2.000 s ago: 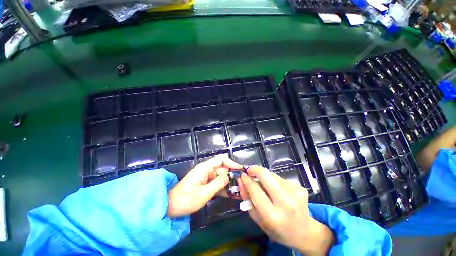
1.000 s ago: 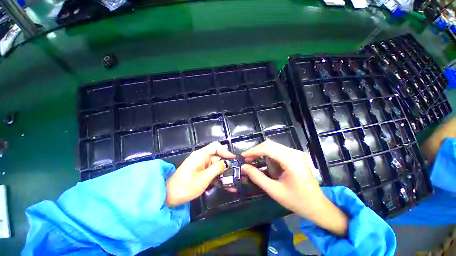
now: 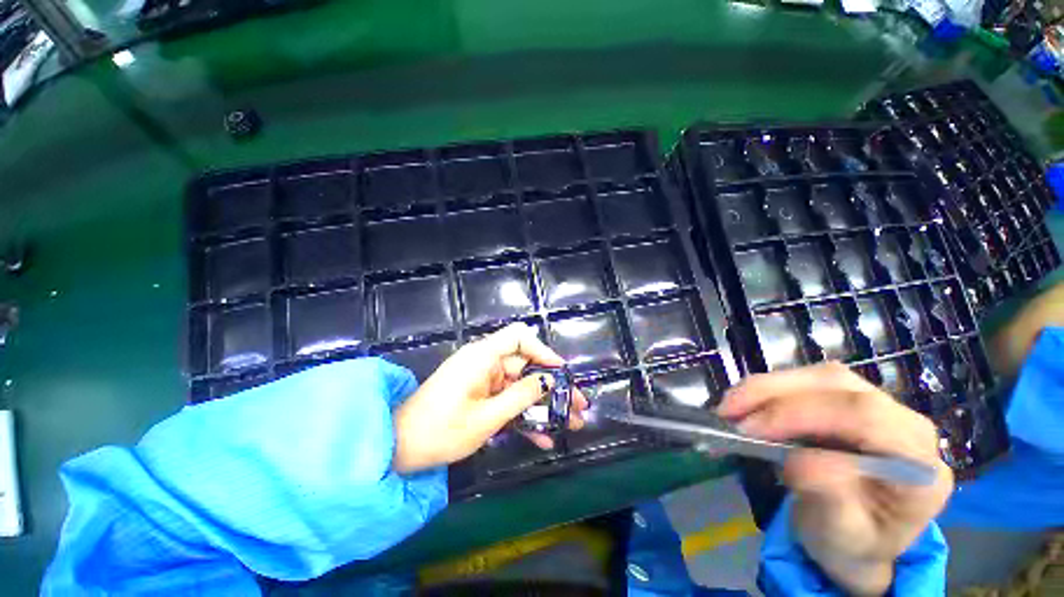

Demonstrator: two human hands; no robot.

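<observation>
My left hand (image 3: 484, 397) holds a small dark module with silvery patches (image 3: 546, 402) in its fingertips, over the near part of the black blister tray (image 3: 403, 307). My right hand (image 3: 852, 455) holds thin silvery tweezers (image 3: 747, 440), blurred by motion, over the gap between the two trays. The tweezers' tips point left toward the module and are a little apart from it. The tray pockets in view around my hands hold no parts.
A second black tray stack (image 3: 805, 262) with small parts stands at right, with another tray (image 3: 992, 187) behind it. A small black part (image 3: 242, 123) lies on the green mat (image 3: 105, 233). A white flat box (image 3: 9, 472) is at far left. Another person's arm (image 3: 1033, 350) reaches in at right.
My right hand has moved right, away from the module, and now shows the tweezers extended. My left hand still holds the module in nearly the same place. The view has shifted slightly.
</observation>
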